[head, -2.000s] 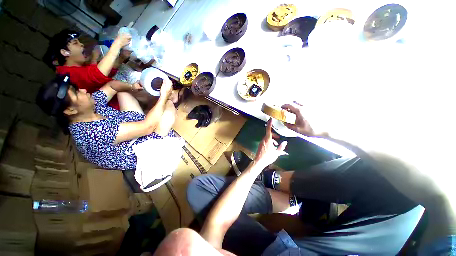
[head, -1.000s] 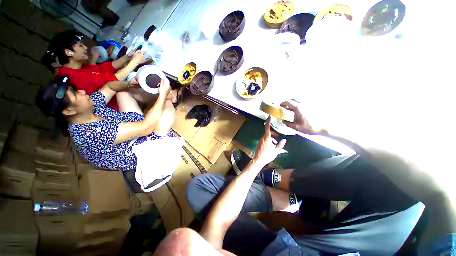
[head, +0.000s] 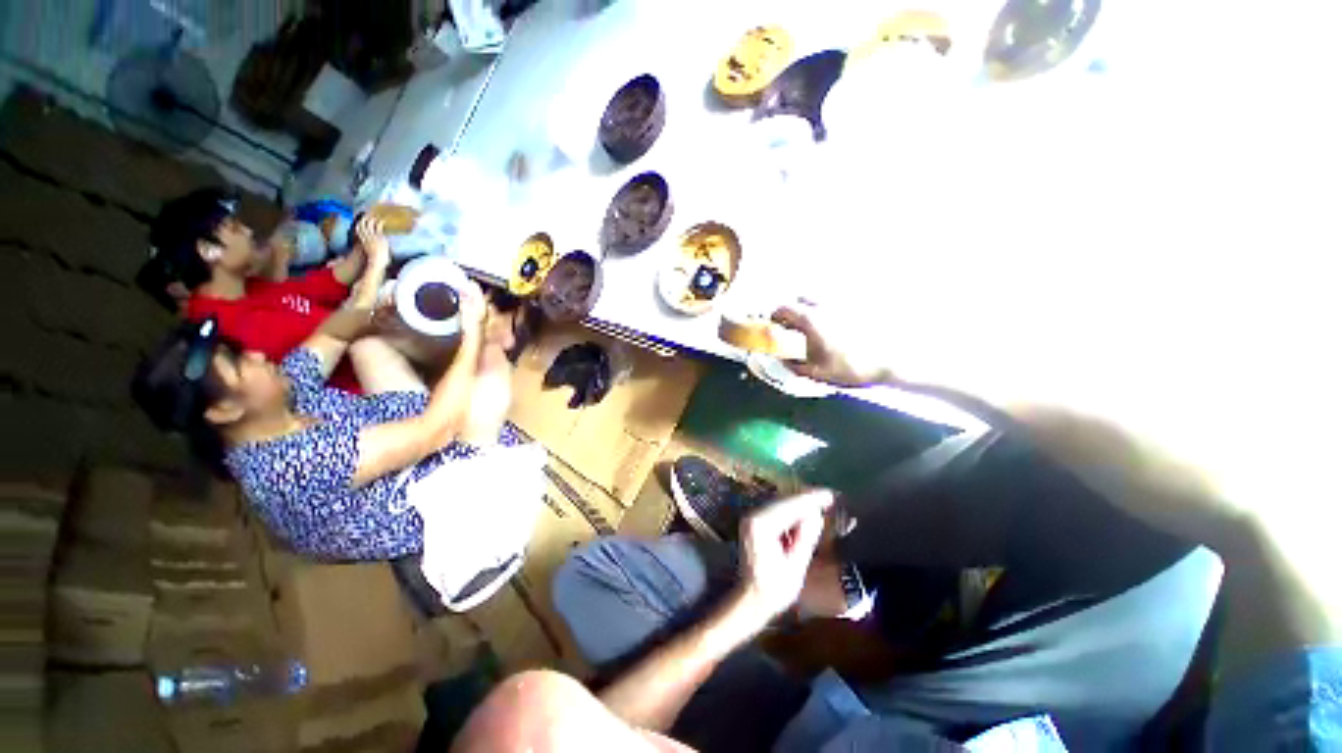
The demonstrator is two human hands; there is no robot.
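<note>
My right hand [head: 818,353] reaches in from the right edge and grips a gold bowl [head: 748,334] by its side, at the edge of the white table [head: 648,336]. The bowl is tilted and partly lost in glare. My left hand [head: 787,541] is lower, over the legs and away from the bowl. Its fingers are curled and overexposed, so I cannot tell whether they hold anything. Beside the held bowl, a white bowl with a gold inside and small dark centre mark [head: 705,277] rests on the table.
Dark brown bowls [head: 639,212] and gold bowls [head: 755,62] stand on the table. A greyish oval piece [head: 1039,33] is at the top. One person holds a white bowl [head: 433,299]; another wears red [head: 272,313]. A black bag [head: 580,374] and clear bottle [head: 233,681] lie on cardboard.
The view has shifted, moving the table things left. My left hand has dropped away from the gold bowl, and its fingers have curled. My right hand still grips the bowl.
</note>
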